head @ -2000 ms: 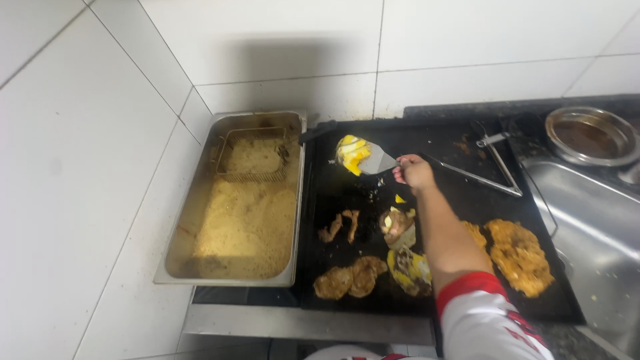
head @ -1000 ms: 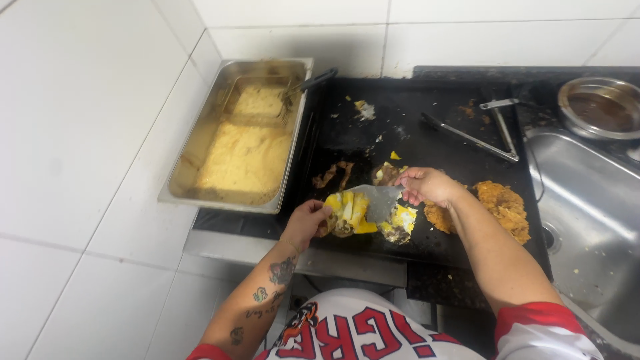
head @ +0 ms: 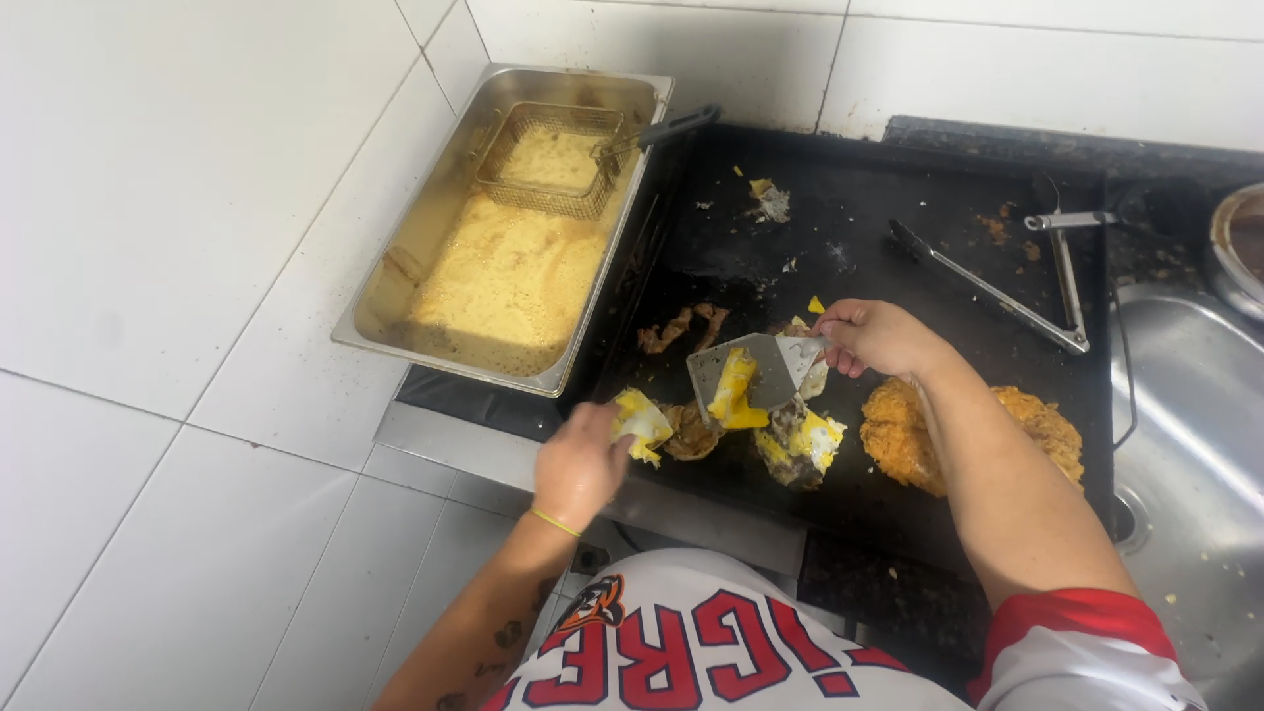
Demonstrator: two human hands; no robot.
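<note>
My right hand (head: 861,338) grips a metal spatula (head: 775,365) over the black griddle (head: 849,267), with a strip of yellow-and-white egg (head: 736,390) lying on its blade. At the griddle's front left edge, my left hand (head: 581,459) has its fingertips on another piece of egg (head: 644,425); its exact hold is hard to make out. Right beside that piece is browned meat (head: 691,434). Egg-topped meat (head: 802,444) lies below the spatula blade. Thin meat strips (head: 683,328) rest left of the blade. Orange-brown breaded cutlets (head: 899,434) lie partly under my right forearm.
At the left stands a steel pan of frothy oil (head: 509,276) with a wire fry basket (head: 553,163) and its dark handle over the rim. Metal tongs (head: 1002,296) lie spread on the griddle's right. A steel sink (head: 1185,395) and a round pot (head: 1239,247) are farther right.
The spatula came from the back of the griddle, carrying egg, toward the front. My left hand came into view at the front. Egg now lies in separate pieces, one on the blade, one at my left hand.
</note>
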